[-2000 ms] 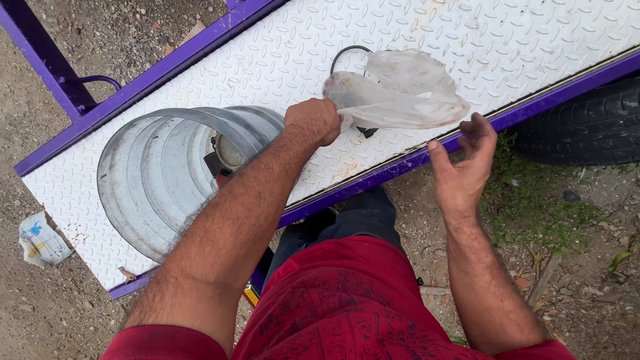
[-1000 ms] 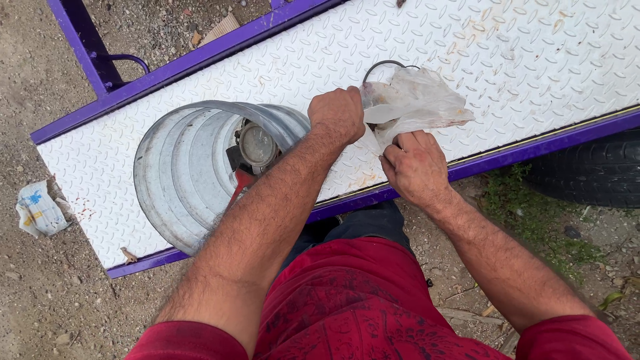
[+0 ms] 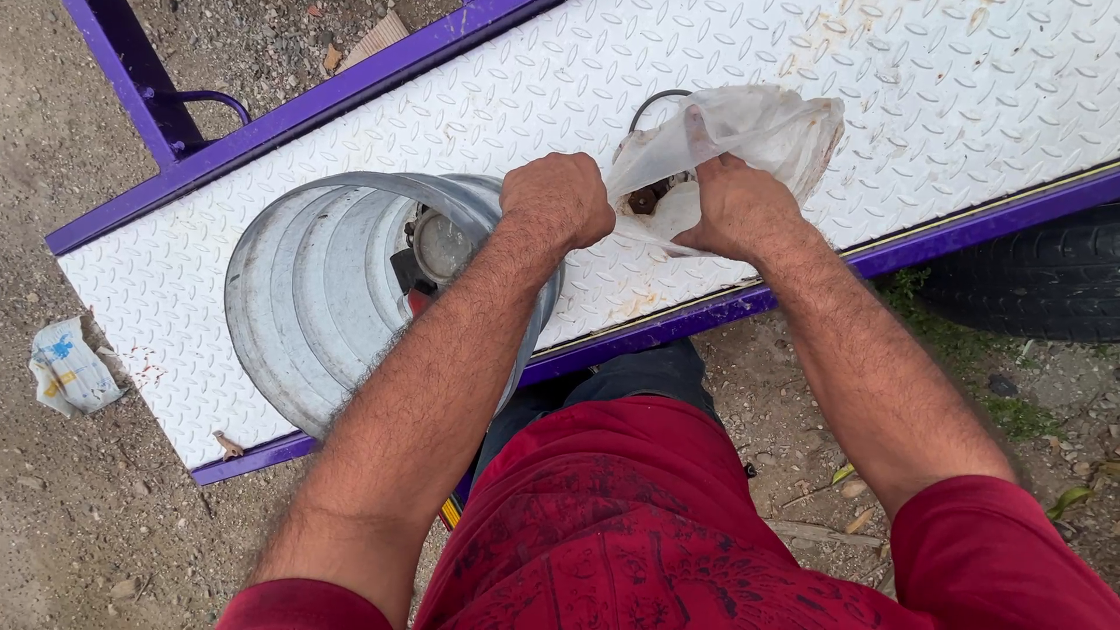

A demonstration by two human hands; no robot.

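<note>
A clear plastic bag (image 3: pixel 770 131) lies on the white diamond-plate deck (image 3: pixel 910 79) with its mouth spread, and brown metal parts (image 3: pixel 646 199) show inside. My left hand (image 3: pixel 557 199) is closed at the bag's left edge, pinching the plastic. At the mouth is my right hand (image 3: pixel 744 206), its thumb and fingers apart, with some fingers partly behind the film. Left of the bag, a ribbed galvanized metal bucket (image 3: pixel 306 289) lies tilted, its mouth toward the lower left. Inside it sit a round metal part (image 3: pixel 442 247) and something red and black, partly hidden by my left forearm.
A purple steel frame (image 3: pixel 289 122) edges the deck. Behind the bag curves a thin dark cable or hose (image 3: pixel 652 109). A black tire (image 3: pixel 1032 271) stands below the deck at right. Crumpled printed packaging (image 3: pixel 74 367) lies on the gravel at left, and a dry leaf (image 3: pixel 227 444) near the deck's corner.
My right hand was away from the bag two seconds ago, then came to its edge. Now the bag's mouth is spread wider, and metal parts show inside.
</note>
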